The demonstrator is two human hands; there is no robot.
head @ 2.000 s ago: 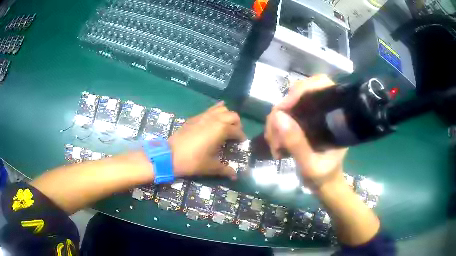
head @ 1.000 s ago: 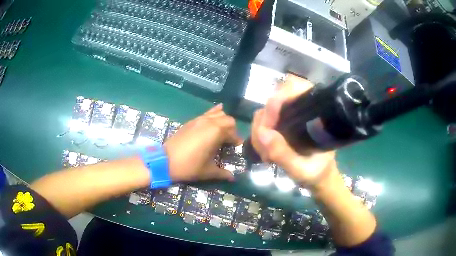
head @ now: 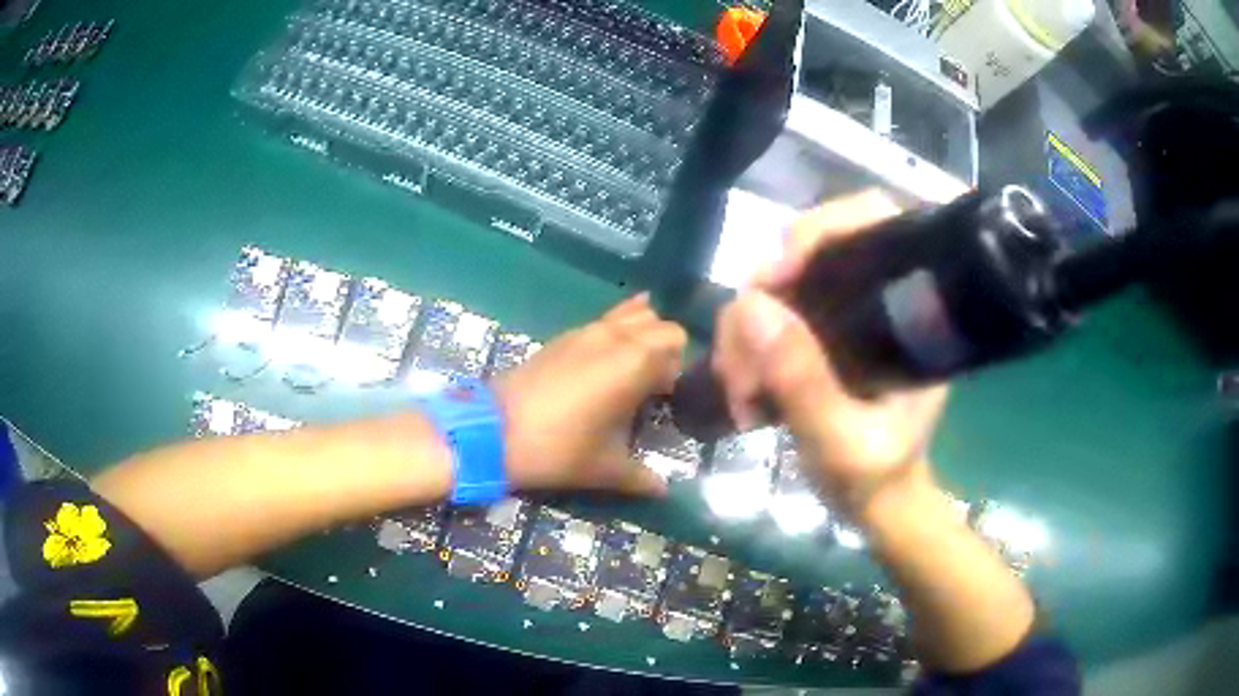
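My right hand (head: 829, 360) is closed around a thick black electric screwdriver (head: 924, 299), tilted with its dark nose pointing down-left. The nose is over a circuit board (head: 669, 449) in the upper row. My left hand (head: 584, 401) is beside this board, fingers bent, with fingertips and thumb at its left part; my hand hides some of it. Whether the driver tip touches a screw cannot be seen. More circuit boards (head: 381, 326) lie in an upper row, and others (head: 557, 555) in a lower row near the bench edge.
A clear ribbed tray (head: 476, 116) lies behind the rows. A white-grey screw feeder (head: 883, 150) stands back right, a grey box (head: 1073, 170) beside it, a white container (head: 1012, 41) behind. An orange object (head: 738, 33) is behind the tray. Small parts (head: 38, 102) lie far left on the green mat (head: 136, 272).
The view has shifted slightly, so the bench things appear further right. The screwdriver nose and both hands remain at the same board, with no clear change of hold.
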